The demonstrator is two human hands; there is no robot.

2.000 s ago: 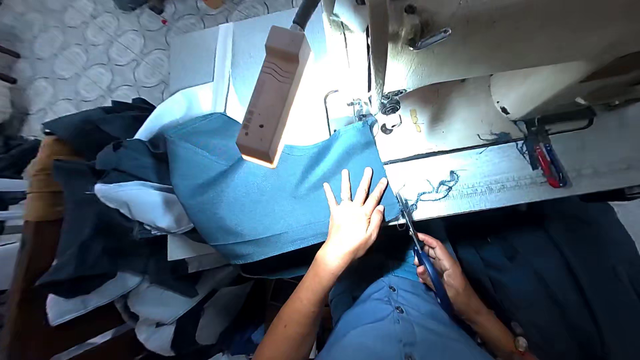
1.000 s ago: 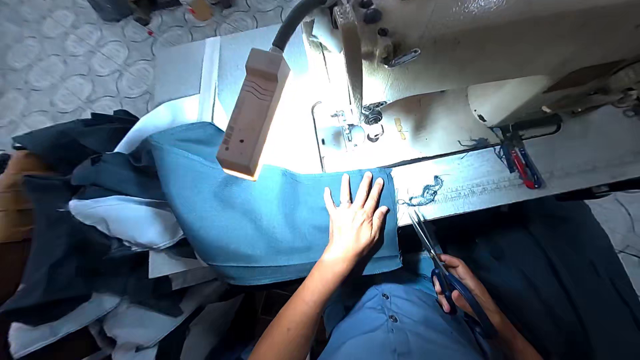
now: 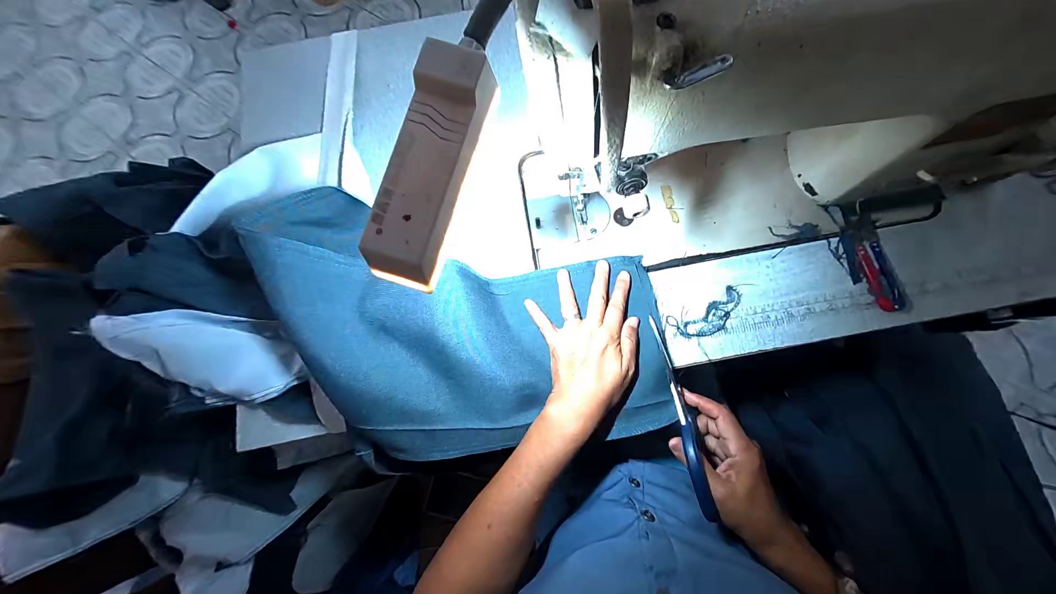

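Observation:
My left hand (image 3: 590, 355) lies flat with its fingers spread on a blue-grey fabric piece (image 3: 429, 355), near its right end. My right hand (image 3: 726, 462) grips the dark blue handles of fabric scissors (image 3: 689, 441). Their blades point up along the fabric's right edge and look nearly closed; whether cloth lies between them cannot be told. The fabric's upper edge lies just below the presser foot (image 3: 584, 210) of a sewing machine (image 3: 759, 91). Loose blue thread scraps (image 3: 714, 315) rest on the table strip right of the blades.
A lamp (image 3: 429, 165) hangs over the fabric. Dark and pale cloth pieces (image 3: 198, 355) are heaped at the left. Red-and-blue-handled thread snips (image 3: 879, 272) lie by the machine's base at the right. Dark cloth (image 3: 858, 437) hangs below the table's front edge (image 3: 792, 334).
The scissors stood open and off the fabric's right edge a second ago; now their blades are closer together, along that edge. My left hand stays flat on the fabric.

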